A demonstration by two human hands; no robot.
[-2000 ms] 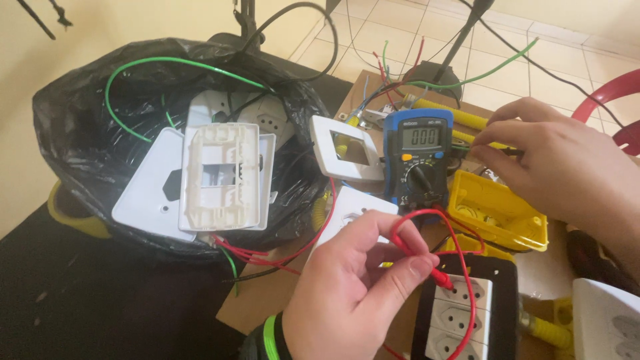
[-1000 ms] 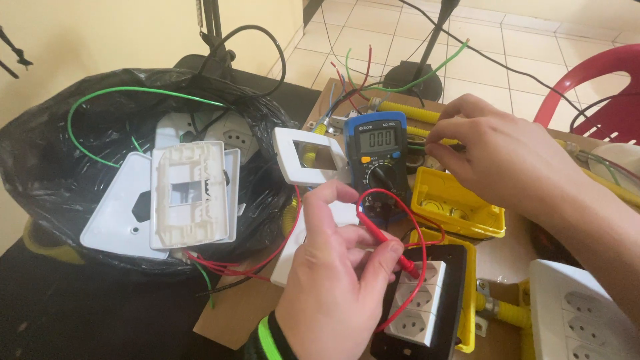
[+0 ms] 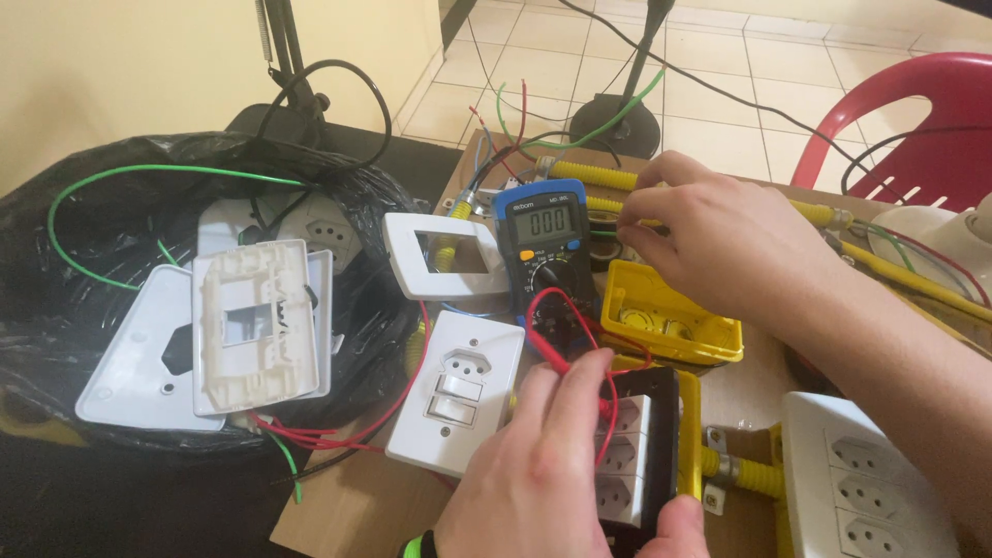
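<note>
My left hand (image 3: 542,473) is over the black-framed socket module (image 3: 620,465), its thumb and fingers about the frame and the red test lead (image 3: 552,349) beside its fingertips; its exact hold on the probe is hidden. The blue digital multimeter (image 3: 546,256) stands tilted behind it, its display lit with zeros. My right hand (image 3: 697,225) has bent fingers by the yellow corrugated conduit and a roll of tape (image 3: 603,225); whether it grips anything is hidden. A yellow electrical box (image 3: 670,322) lies below it. A white plate with one socket and two switches (image 3: 457,391) is left of my left hand.
A black plastic bag (image 3: 364,209) with white cover plates (image 3: 139,364) lies at the left. A white frame (image 3: 399,260) leans beside the multimeter. Another socket plate (image 3: 806,465) is at lower right. Wires and conduit (image 3: 589,175) run along the board's back, near a red chair (image 3: 837,132).
My left hand has lowered from holding the red probe up above the sockets to the black frame. My right hand stays near the conduit. The view has shifted, showing more floor.
</note>
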